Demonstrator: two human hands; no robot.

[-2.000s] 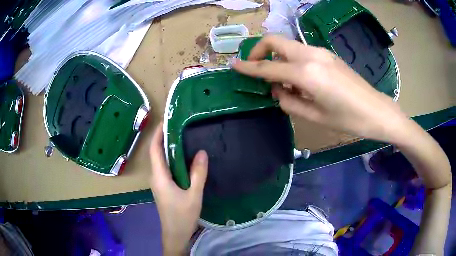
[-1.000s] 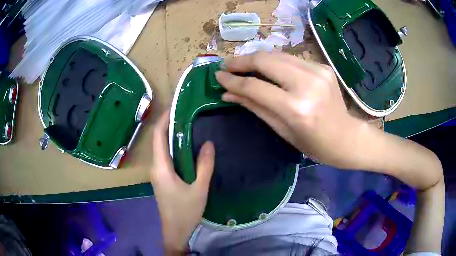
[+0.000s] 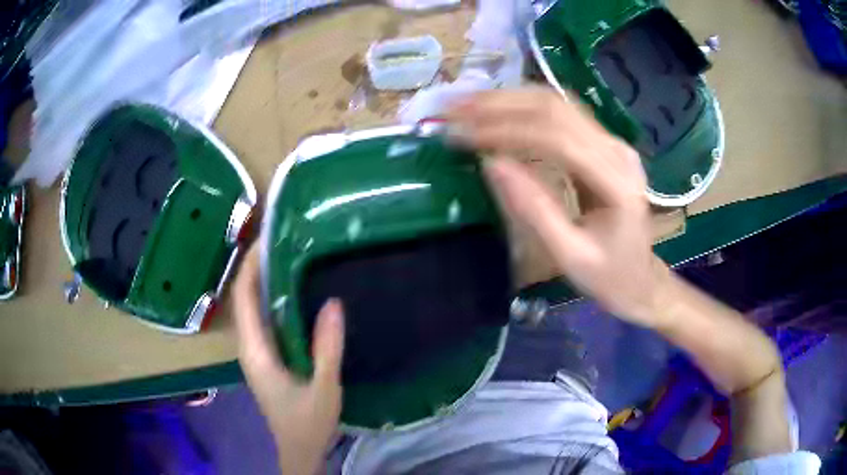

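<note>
A glossy green car body shell (image 3: 371,199) with a pale rim and a dark recess is tilted up at the bench edge in front of me. It is blurred. My left hand (image 3: 293,371) grips its left side, thumb inside the recess. My right hand (image 3: 566,186) is at its upper right corner, fingers spread, fingertips near a red and silver tail light (image 3: 430,126). I cannot tell whether the fingers touch it. A green lid covers the tail end, and no dark holes show there.
Another green body (image 3: 172,269) with two dark holes lies left, and one (image 3: 683,172) lies upper right. A glue dish (image 3: 404,63) with a thin stick stands mid-bench. White sheets (image 3: 121,70) lie at the far left. Part of another body is cut off at the left edge.
My right hand has put the small green lid onto the tail and moved right, its fingers now spread. The held body has shifted left and tilted.
</note>
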